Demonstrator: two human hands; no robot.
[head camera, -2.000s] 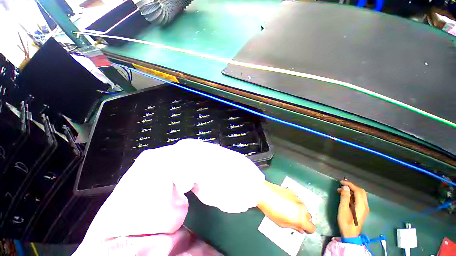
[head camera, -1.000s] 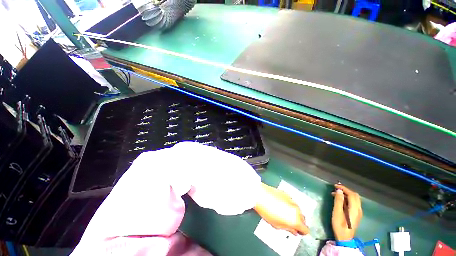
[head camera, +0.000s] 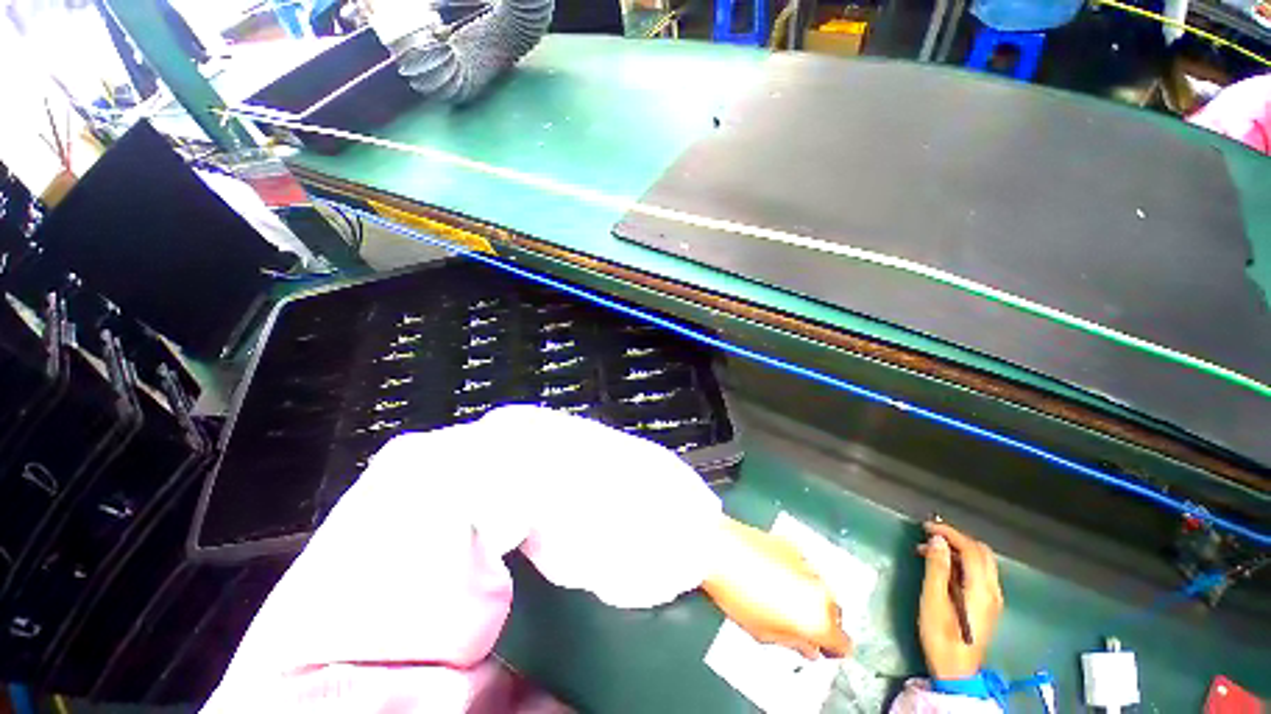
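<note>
My left hand (head camera: 783, 600) rests with its fingers curled down over a white sheet (head camera: 760, 674) on the green bench mat. Whether it holds anything under the fingers cannot be seen. My right hand (head camera: 959, 603), palm turned up beside the sheet, holds a thin dark tool (head camera: 962, 608) like a pen. A bright blue strap (head camera: 972, 685) is round my right wrist. A large black tray (head camera: 300, 405) with rows of small pale-edged pieces lies at the left, partly hidden by my left sleeve.
A white plug (head camera: 1111, 679) and a red square (head camera: 1234, 699) lie at the right. A dark recessed strip (head camera: 836, 453) and a raised green shelf with a black mat (head camera: 962, 181) lie beyond. A blue cord crosses in front. Black trays (head camera: 84, 558) stand stacked at far left. A person's pink sleeve shows at upper right.
The camera view has tilted slightly up, showing more beyond the shelf. Both hands keep nearly the same places; the right hand still holds the dark tool.
</note>
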